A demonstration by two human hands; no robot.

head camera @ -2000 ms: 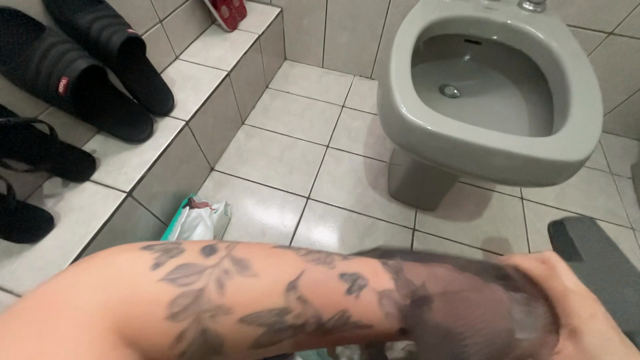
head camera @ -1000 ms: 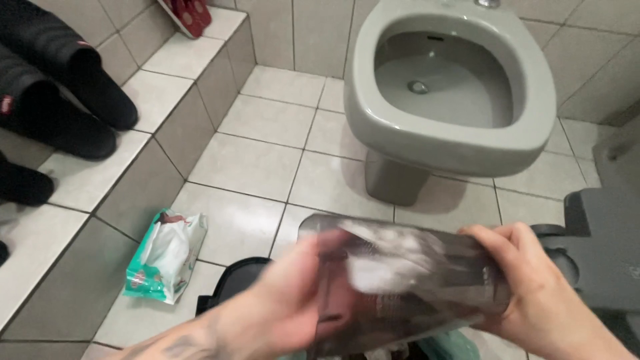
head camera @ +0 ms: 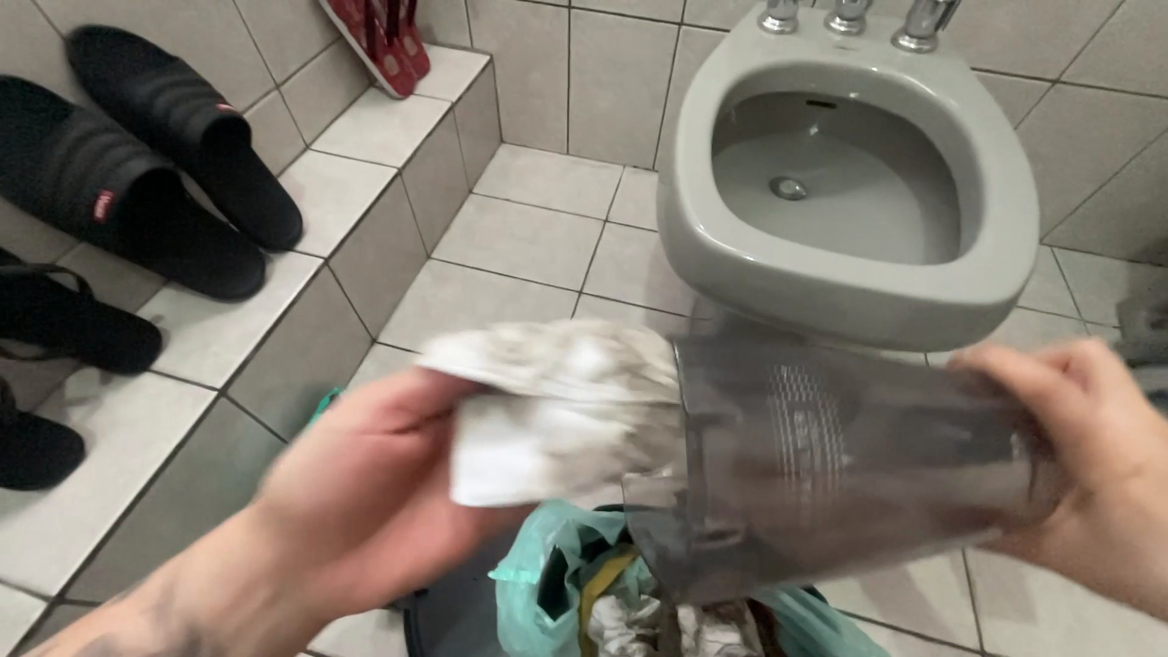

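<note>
My left hand (head camera: 392, 484) holds a crumpled, dirty white wipe or cloth (head camera: 575, 411) at the mouth of a translucent smoky-grey plastic container (head camera: 821, 465). The container lies tilted on its side in the air, its mouth toward my left hand. My right hand (head camera: 1068, 456) grips its far end from the right. Below both hands is a bin lined with a green plastic bag (head camera: 547, 566), with crumpled white waste (head camera: 630, 620) and something yellow inside. A dark lid or rim (head camera: 456, 584) shows beside the bag, partly hidden by my left forearm.
A grey ceramic bidet (head camera: 849, 301) with chrome taps (head camera: 847, 16) stands ahead, right of centre. Along the left runs a tiled ledge (head camera: 365, 128) bearing black slides (head camera: 119, 182), black flip-flops (head camera: 82, 319) and red flip-flops (head camera: 392, 46). A green edge (head camera: 326, 401) shows behind my left hand.
My left hand has come off the container's side and now holds the dirty white cloth at its mouth. The bagged bin shows more fully below. The wipes pack at left is mostly hidden now.
</note>
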